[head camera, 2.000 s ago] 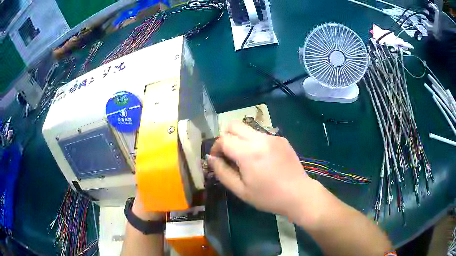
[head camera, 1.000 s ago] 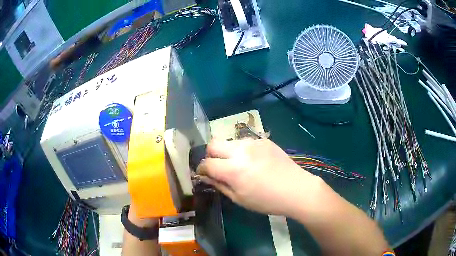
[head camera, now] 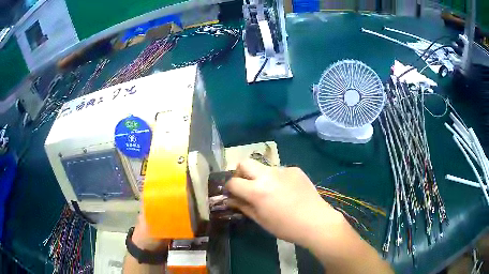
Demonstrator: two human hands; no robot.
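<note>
The cream taping machine stands before me, with an orange guard on its right side. My right hand is at the winding head, thumb and fingers pinched together. The coloured wire bundle comes out from behind that hand to the right; its gripped part is hidden. My left hand is mostly hidden behind the orange guard; only the wrist with a black band and part of the hand show, so its fingers cannot be seen.
A white fan stands back right. Silver-grey wrapped harnesses lie right of it, with white tubes beyond. Unwrapped wires lie at the machine's lower left. A white device stands at the back. A blue tray is far left.
The view has tilted up, so the fan and harnesses sit lower in the picture. My right hand stays at the winding head. The bundle's coloured ends are more spread and blurred.
</note>
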